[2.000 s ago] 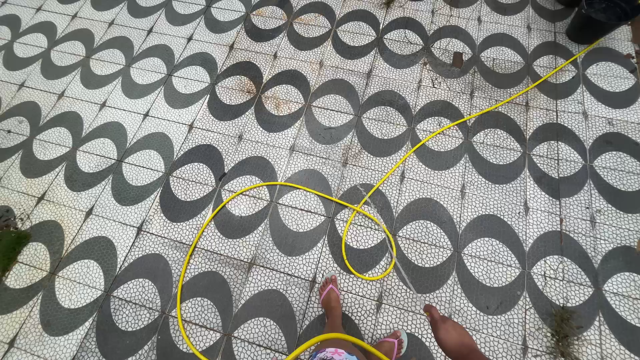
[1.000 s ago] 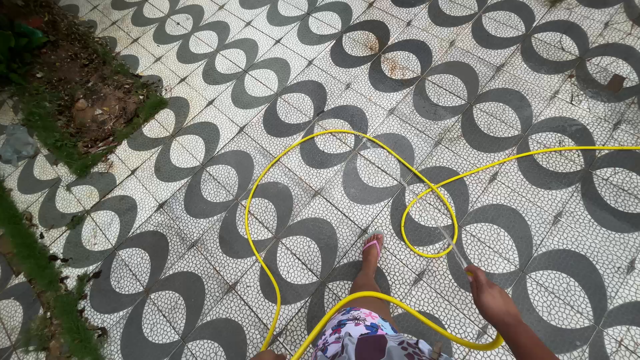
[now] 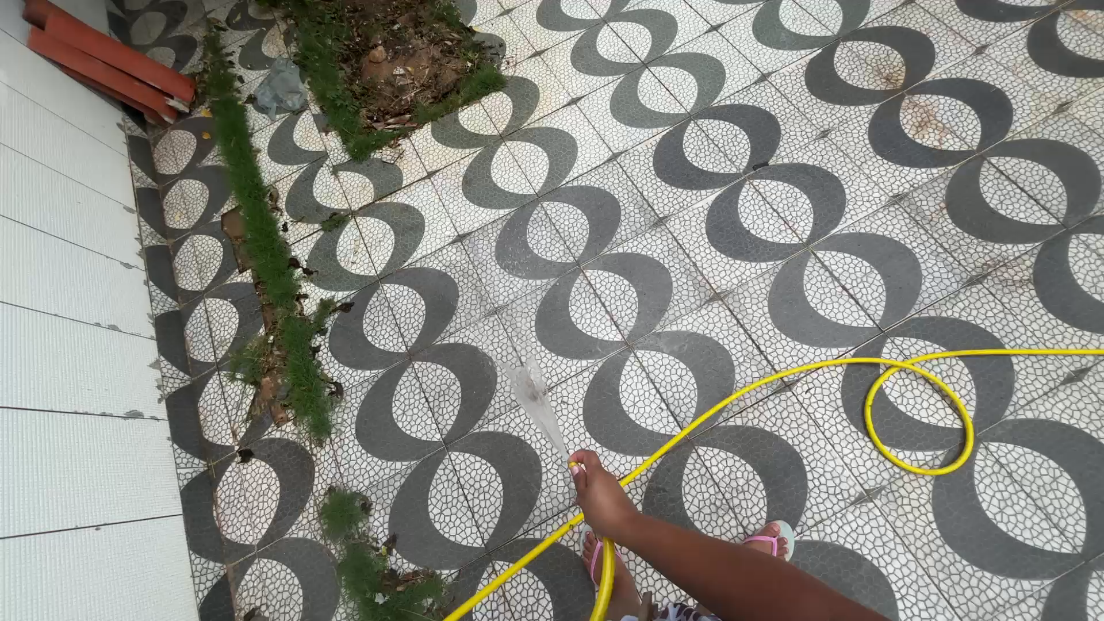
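Observation:
My right hand (image 3: 599,496) is closed around the end of a yellow garden hose (image 3: 759,377), low in the middle of the view. Water (image 3: 536,401) sprays from that end, up and to the left, onto the patterned floor tiles (image 3: 509,328). One stretch of the hose hangs down from below this hand, and another crosses behind it toward the bottom edge. At the right the hose lies in a small loop on the tiles, then runs out of view. My left hand is not in view.
A white wall (image 3: 78,362) runs down the left side, with reddish clay pieces (image 3: 112,65) at its top. A grass strip (image 3: 267,241) and a soil bed (image 3: 405,60) edge the tiles. My feet in flip-flops (image 3: 768,541) stand at the bottom.
The view has turned left, bringing the wall in. My left hand, at the bottom edge a second ago, is out of sight. The water now sprays onto tiles nearer the grass.

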